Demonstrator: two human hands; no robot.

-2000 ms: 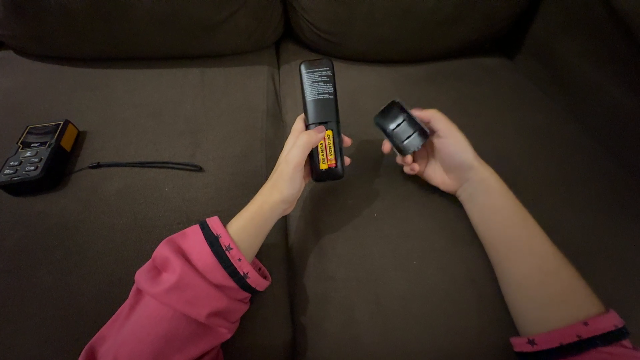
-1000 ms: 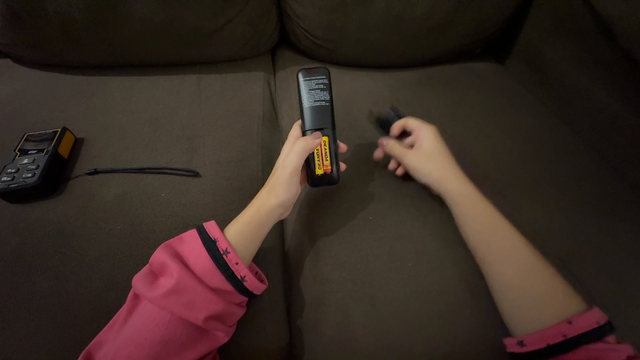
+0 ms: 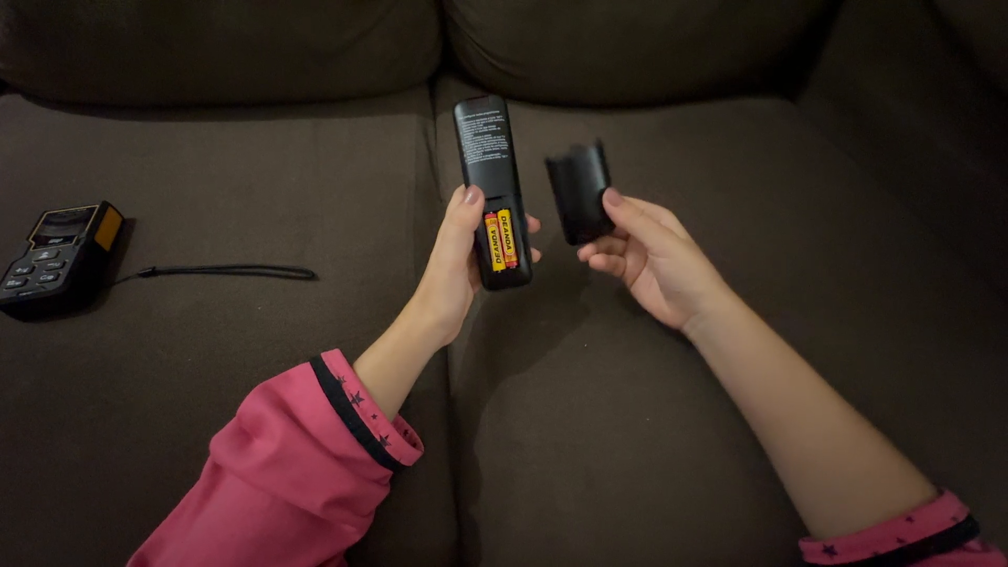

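My left hand (image 3: pixel 455 264) grips a black remote control (image 3: pixel 487 150), its back facing me and its battery compartment uncovered at the lower end. Two yellow and red batteries (image 3: pixel 499 240) lie side by side in that compartment. Small white writing covers the upper back of the remote. Just to the right, apart from the remote, my right hand (image 3: pixel 657 256) pinches a black plastic battery cover (image 3: pixel 581 193) between thumb and fingers. The cover stands nearly upright, its notched edge at the top and slightly blurred.
A black and yellow handheld meter (image 3: pixel 59 256) with grey buttons rests on the left seat cushion, its black wrist strap (image 3: pixel 236 270) stretched to the right. Dark sofa back cushions (image 3: pixel 638 51) rise behind. A seam (image 3: pixel 450 409) between the seat cushions runs beneath my hands.
My right hand has turned the battery cover from a tilted position to nearly upright, keeping hold of it. My left hand still holds the remote in about the same place.
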